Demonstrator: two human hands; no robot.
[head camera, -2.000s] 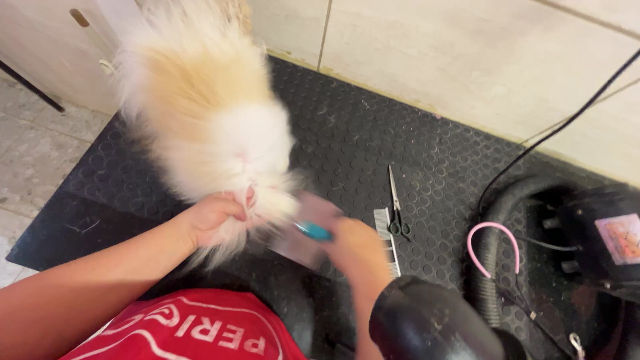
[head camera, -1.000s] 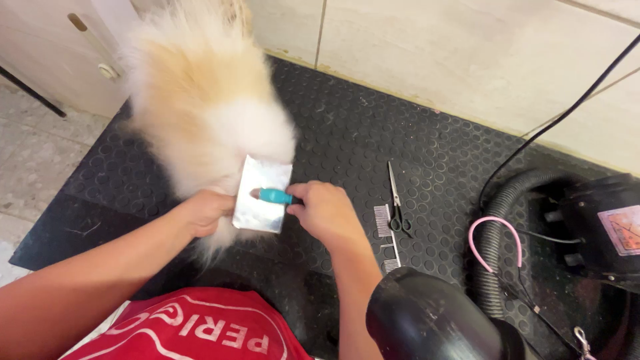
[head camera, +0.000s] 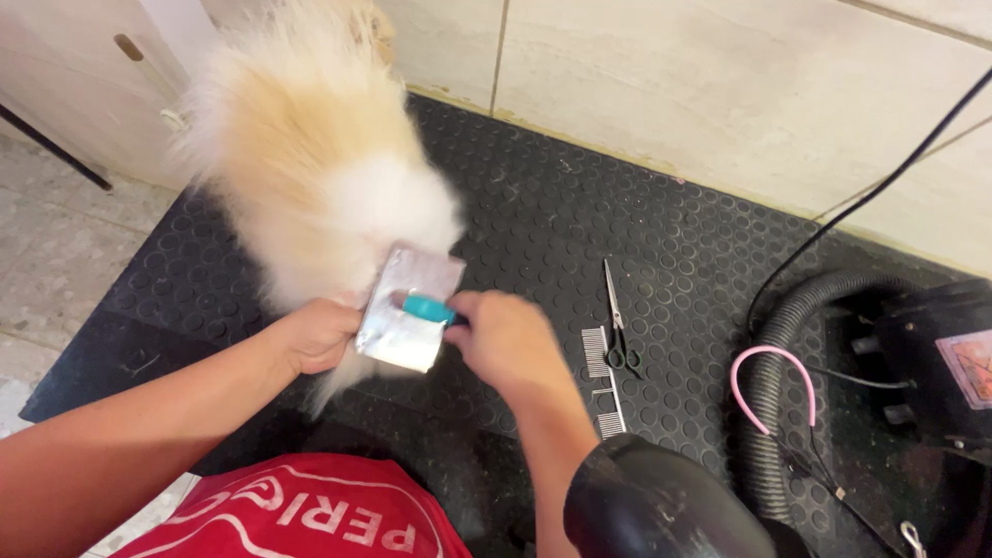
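A fluffy white and cream dog (head camera: 310, 155) stands on the black rubber-topped table, its rear towards me. My right hand (head camera: 504, 337) grips the handle of a slicker brush (head camera: 411, 306), whose flat silvery back faces up and whose teal part shows at the handle. The brush lies over the fur at the dog's rear; its bristles are hidden. At the brush's left edge, my left hand (head camera: 325, 333) is closed on fur of the tail or rear; which one I cannot tell. Long pale hair hangs below that hand.
Scissors (head camera: 614, 310) and a metal comb (head camera: 606, 380) lie right of my right hand. Farther right are a ribbed hose (head camera: 775, 372), a pink loop (head camera: 735, 372) and a black dryer unit (head camera: 930, 356). A black nozzle (head camera: 659, 504) juts up at the bottom. A tiled wall (head camera: 697, 93) borders the table.
The brush, blurred and low beside the fur two seconds ago, now lies over the dog's rear, close to where it was one second ago. My left hand stays at the fur.
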